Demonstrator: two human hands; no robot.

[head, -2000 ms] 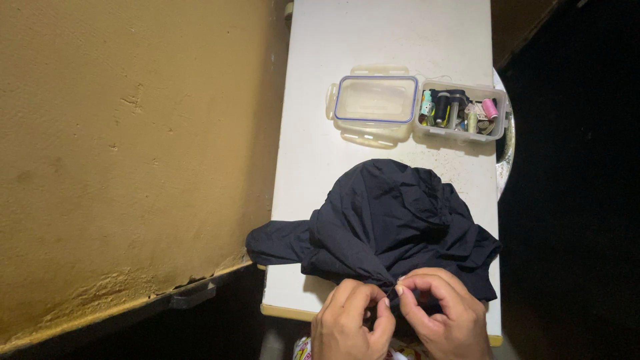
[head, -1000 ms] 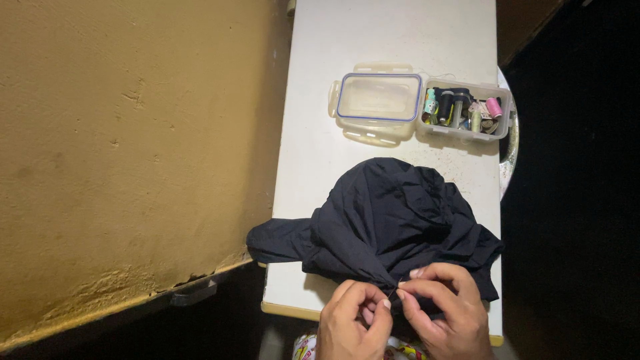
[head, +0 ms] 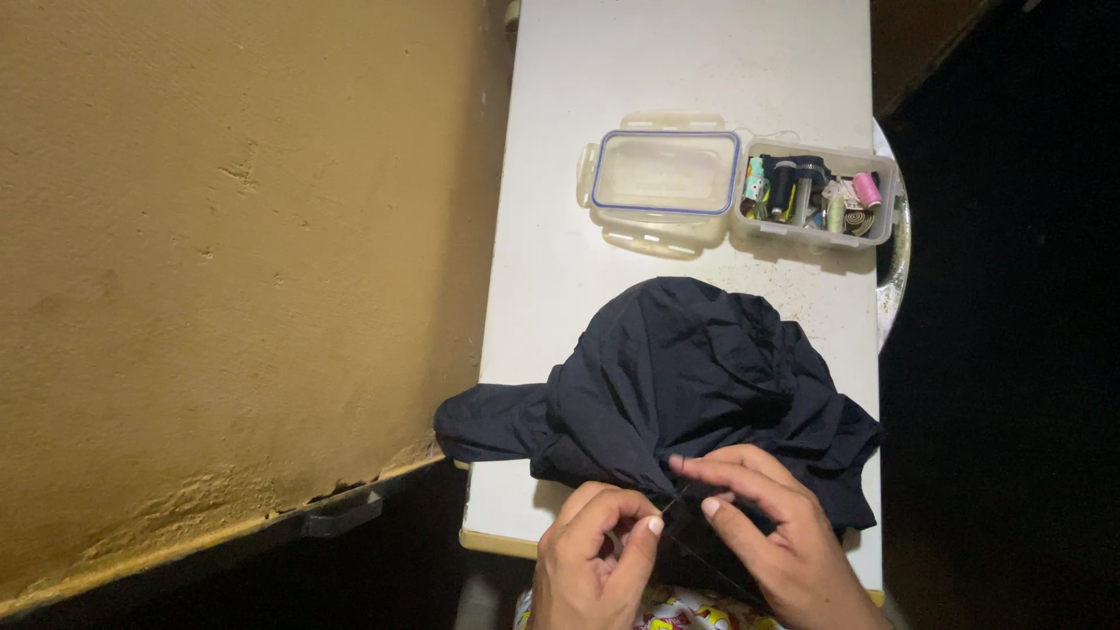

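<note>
A dark navy cloth garment [head: 665, 376] lies bunched on the white table, one narrow part reaching past its left edge. At its near edge my left hand [head: 599, 547] pinches a thin sewing needle [head: 672, 502] between thumb and forefinger. Just right of the needle is my right hand [head: 766, 516], thumb and forefinger apart, close to the cloth, with no held object visible. A dark thread runs below, between the hands. Whether the needle tip is in the cloth cannot be told.
Beyond the garment, a clear plastic box [head: 814, 234] holds thread spools and a zipper, beside its blue-sealed lid [head: 667, 173] on the white table [head: 560, 297]. A yellow wall [head: 236, 219] stands along the left. A round, shiny rim [head: 894, 289] shows past the right edge.
The right thumb and forefinger, close together at the cloth before, are now spread apart. The needle now shows at the left fingertips.
</note>
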